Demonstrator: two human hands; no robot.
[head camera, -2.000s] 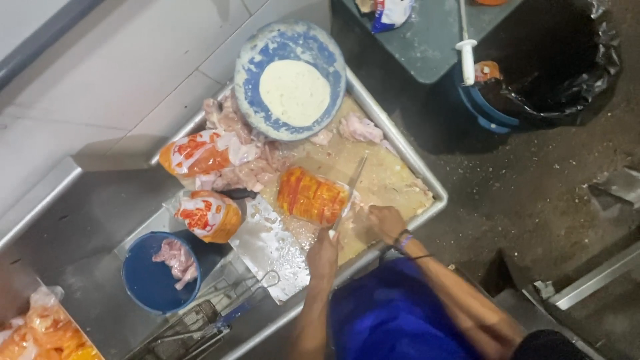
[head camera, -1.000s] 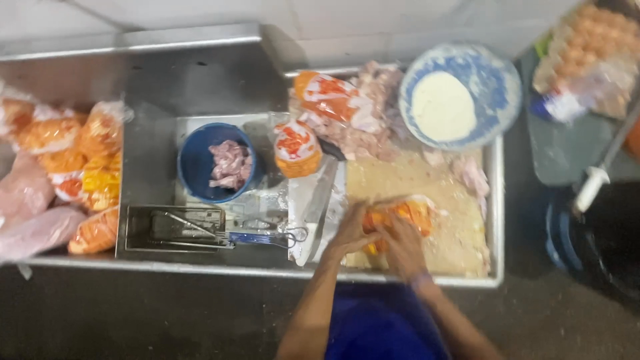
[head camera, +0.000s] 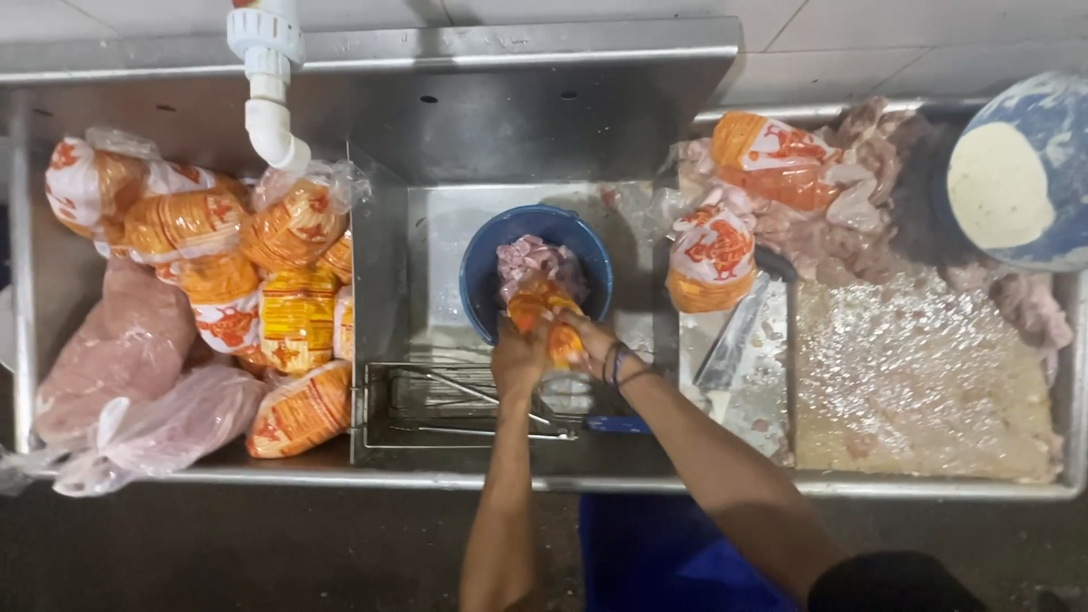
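Both of my hands grip an orange printed plastic package (head camera: 544, 310) over the near rim of a blue bucket (head camera: 605, 259). My left hand (head camera: 520, 353) holds its left side and my right hand (head camera: 593, 340), with bands at the wrist, its right side. Pink raw meat pieces (head camera: 535, 259) lie in the bucket, touching or just beyond the package's far end; blur hides which. A knife (head camera: 733, 340) rests on the metal surface right of the sink. The wet cutting board (head camera: 926, 382) is farther right, with raw meat (head camera: 858, 212) along its far edge.
Wrapped orange packages (head camera: 183, 225) and bagged meat (head camera: 127, 348) fill the left basin. A wire basket (head camera: 450, 404) with a blue-handled tool (head camera: 616, 423) sits nearest me in the sink. A white drain pipe (head camera: 270, 127) hangs above. A blue bowl of pale powder (head camera: 1054, 170) stands at the far right.
The orange package has moved left from the cutting board to the bucket, with both hands on it. The knife, in hand two seconds ago, lies on the metal surface. The view has shifted left.
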